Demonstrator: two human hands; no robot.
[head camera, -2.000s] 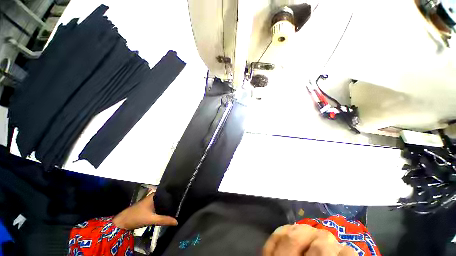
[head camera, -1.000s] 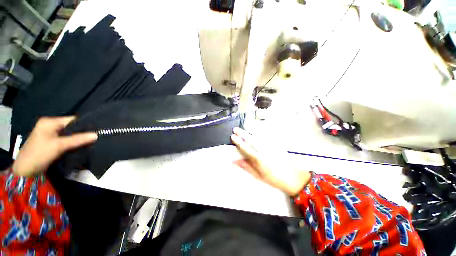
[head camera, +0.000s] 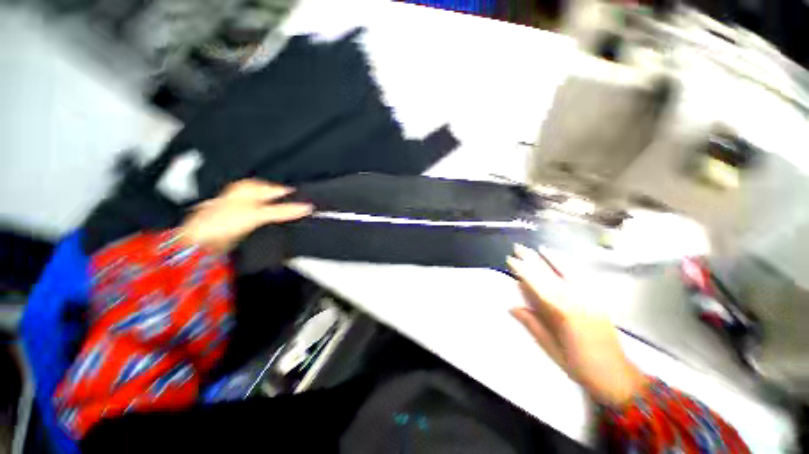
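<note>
The black fabric panel lies flat across the table edge, its right end at the needle area of the sewing machine. The zipper shows as a blurred white line along its middle. My left hand rests on the panel's left end, thumb and fingers spread around the zipper line; whether it grips the fabric is unclear. My right hand lies near the panel's right end, fingertips at its lower edge, fingers a little apart. The presser foot and needle are too blurred to make out.
The stacked cut strips lie behind the panel at left. Red and black thread snips lie on the bed right of my right hand. A blue cloth or bin is at lower left. The tension knob is at upper right.
The view has swung left and blurred since a second ago. Earlier, the panel ran down toward my lap; it then turned sideways to the left and still lies so, with both hands at it.
</note>
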